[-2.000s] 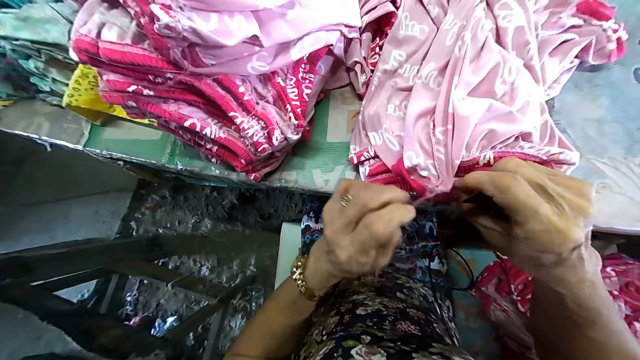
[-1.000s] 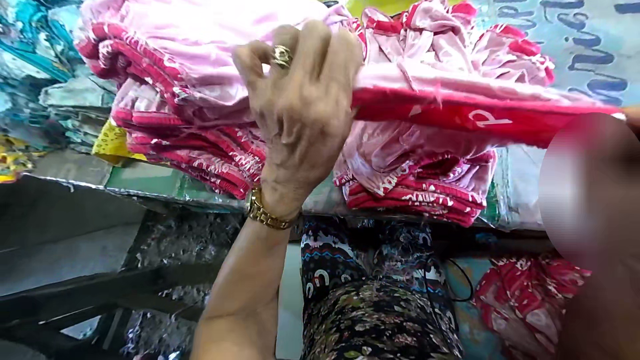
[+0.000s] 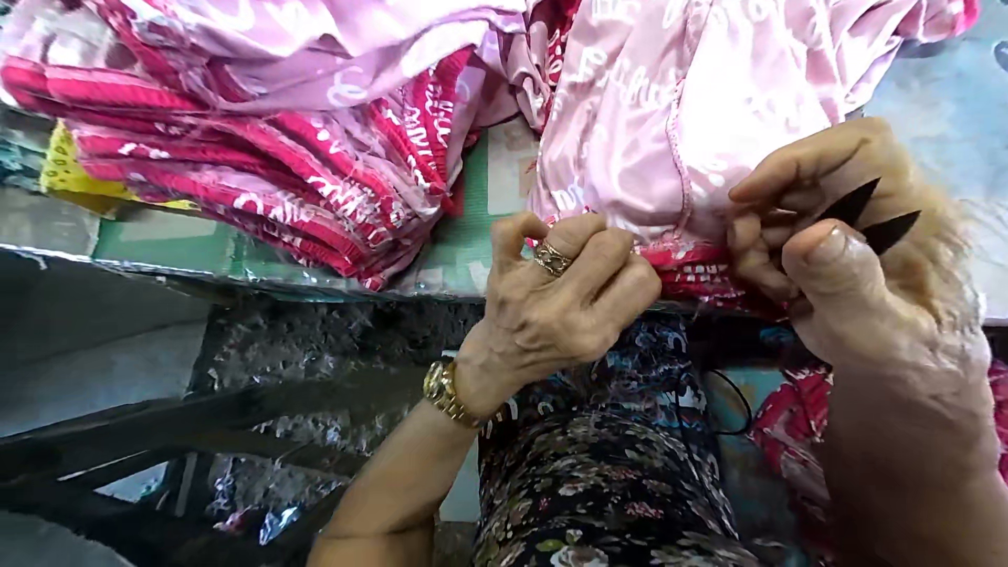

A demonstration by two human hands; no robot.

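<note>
A pink garment (image 3: 630, 150) with white lettering lies over the table edge in front of me, its hem trimmed in a darker pink band. My left hand (image 3: 567, 291), with a ring and a gold-coloured watch, pinches that hem with curled fingers. At the garment's right side, my right hand (image 3: 850, 244) holds small dark-bladed thread snips (image 3: 874, 216), whose two pointed blades stand apart above the thumb. Its other fingers touch the hem; the snips' handle is hidden in the palm. Left of the garment, a stack of similar pink pieces (image 3: 299, 173) rests at the edge.
The table (image 3: 157, 240) has a taped green and silver front edge. Yellow printed cloth (image 3: 75, 169) sticks out under the left stack. More pink fabric (image 3: 795, 425) lies low at the right, near a thin black cable (image 3: 736, 402). Dark beams (image 3: 236, 417) cross below the table.
A second ago the pink band was stretched between my raised hands; now both hands are lower, at the hem by the table edge. The snips' blades have come into sight. The view has shifted.
</note>
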